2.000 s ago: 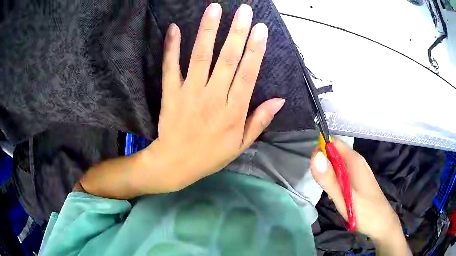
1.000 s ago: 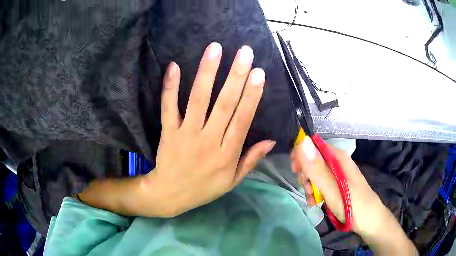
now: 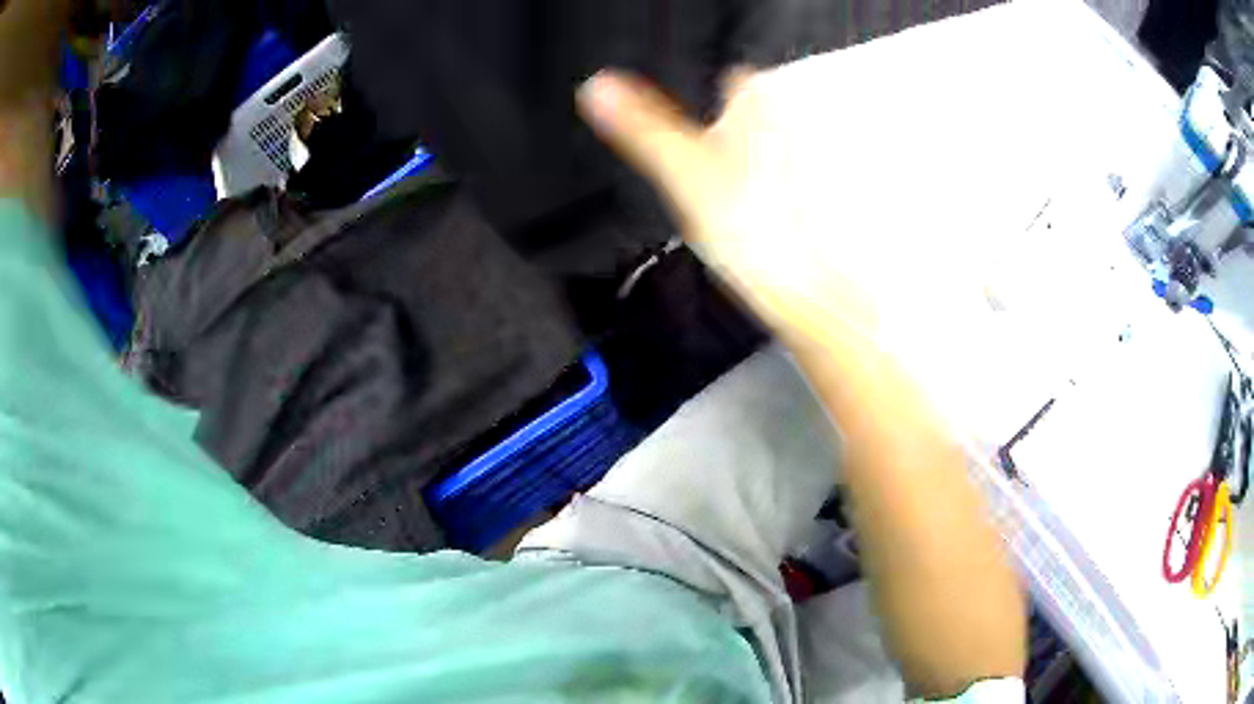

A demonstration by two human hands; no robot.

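A dark garment panel [image 3: 509,96] spreads across the top centre and reaches the white table's edge. My right hand [image 3: 695,151] is blurred over the panel's right side, with the thumb out across the cloth. Its fingers are washed out against the white table, so its grip cannot be told. My left forearm rises at the far left edge and the left hand is cut off by the frame. Scissors [image 3: 1199,530] with red and yellow loops lie on the table at right, held by no hand.
A heap of dark cloth [image 3: 399,330] lies on a blue crate [image 3: 536,447] left of my lap. A pale perforated basket [image 3: 268,131] is behind it. The white table [image 3: 949,193] carries a thin dark scrap [image 3: 1029,437]. Machine parts [image 3: 1169,255] stand at the right.
The view has swung left. The scissors have left my right hand and lie on the table. My left hand has left the cloth and the frame. My right hand has moved up to the panel.
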